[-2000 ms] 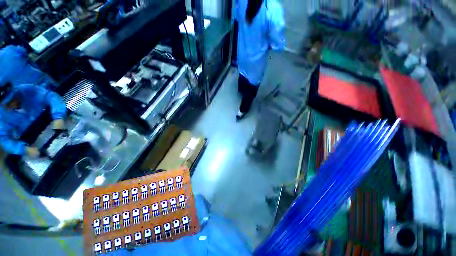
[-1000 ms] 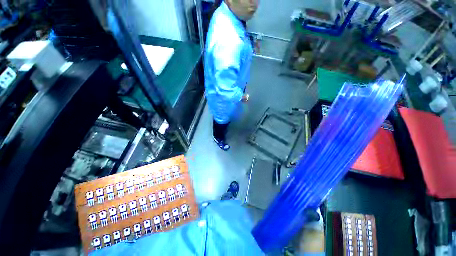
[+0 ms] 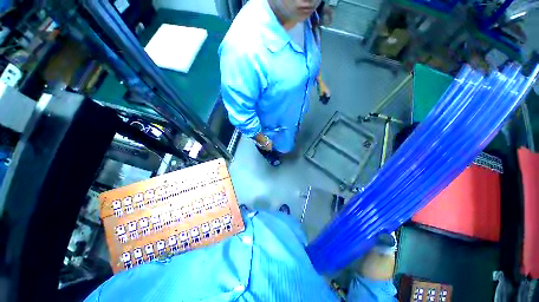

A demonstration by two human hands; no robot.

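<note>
An orange-brown tray [image 3: 231,206] with three rows of small silver-and-black transistors is at the lower left, tilted, against my blue coat. My left hand cannot be seen; the tray and my sleeve cover that area. A bundle of long translucent blue tubes [image 3: 414,171] slants from the lower middle up to the right. My right hand [image 3: 384,245], partly hidden by the bundle and small in view, is closed round its lower part, with white glove material showing at its edge.
A person in a blue coat [image 3: 269,82] stands ahead. A metal trolley frame [image 3: 341,147] is on the floor beyond the tubes. Red sheets [image 3: 464,203] and another transistor tray [image 3: 408,289] lie on the right bench. Dark machine parts [image 3: 65,177] are close on the left.
The person ahead appears larger and nearer. The left machine and green bench fill more of the view. The tray and tubes stay held, both slightly higher in view.
</note>
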